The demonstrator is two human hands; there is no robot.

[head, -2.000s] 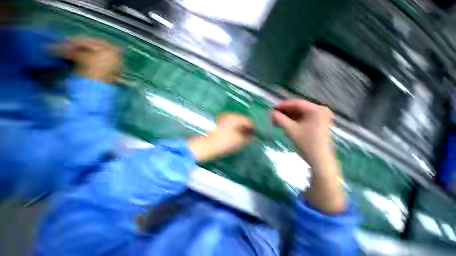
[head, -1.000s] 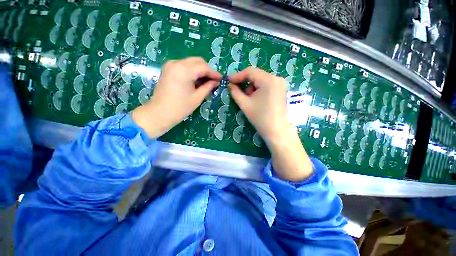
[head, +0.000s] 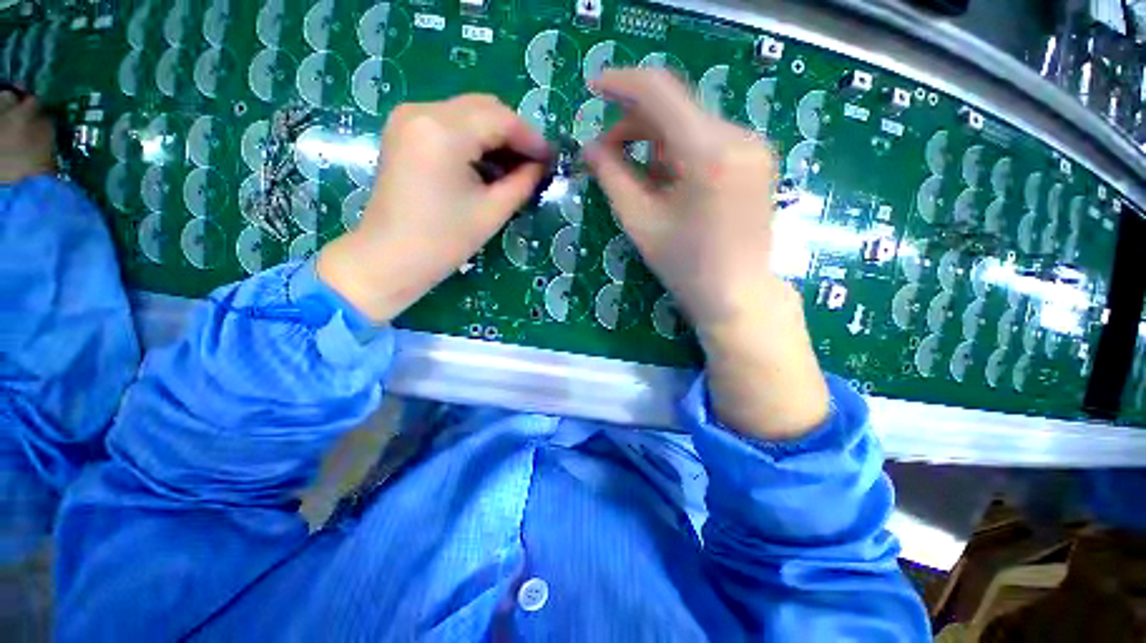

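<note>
A long green circuit board with rows of white half-filled circles lies in front of me. My left hand is over its middle, thumb and index fingertip pinched together. A tiny dark component shows at these fingertips, partly hidden and blurred. My right hand is just to the right, blurred, with its index finger lifted away from the thumb; I see nothing held in it. A loose pile of silvery leaded components lies on the board left of my left hand.
A metal rail runs along the near side of the board, another along the far side. Another person's hand and blue sleeve are at the left edge. Clear plastic packaging is at the upper right. Brown cardboard shows at the lower right.
The view has steadied and shifted slightly. Since one second ago, my right index finger has lifted and opened from the thumb, while my left hand stays pinched. The other person's hand has come into view at left.
</note>
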